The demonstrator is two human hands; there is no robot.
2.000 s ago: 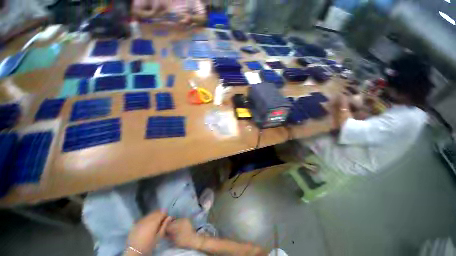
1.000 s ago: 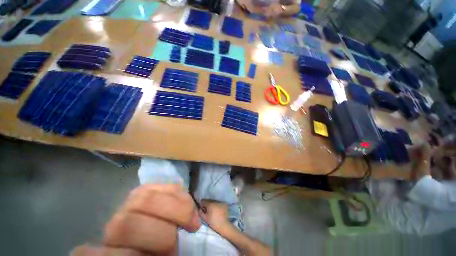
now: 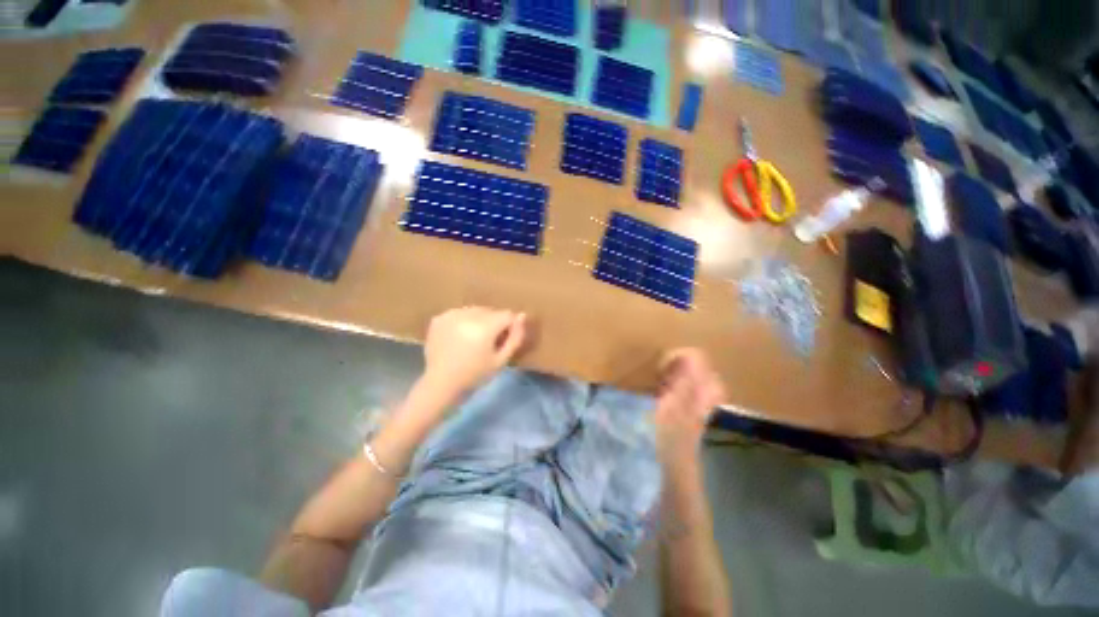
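My left hand (image 3: 474, 344), bare and with a bracelet on the wrist, is curled into a loose fist at the table's front edge; nothing shows in it. My right hand (image 3: 689, 388) is at the edge further right, blurred, its fingers partly bent; I cannot tell if it holds anything. Beyond my hands lie a wide tabbed solar cell piece (image 3: 476, 207) and another tabbed piece (image 3: 647, 258), both dark blue with silver lines. Smaller tabbed cells (image 3: 593, 148) lie behind them. A large fanned stack of tabbed cells (image 3: 181, 187) is at the left.
Red and yellow scissors (image 3: 759, 189), a white bottle (image 3: 832, 215) and loose silvery ribbon pieces (image 3: 781, 301) lie to the right. A dark soldering station (image 3: 964, 313) stands beyond them. A pale green stool (image 3: 886, 518) and another person's sleeve (image 3: 1024, 518) are at lower right.
My hands have moved apart and forward from my lap area to the table edge. The thin dark cord seen near them no longer shows. The view has moved closer to the table.
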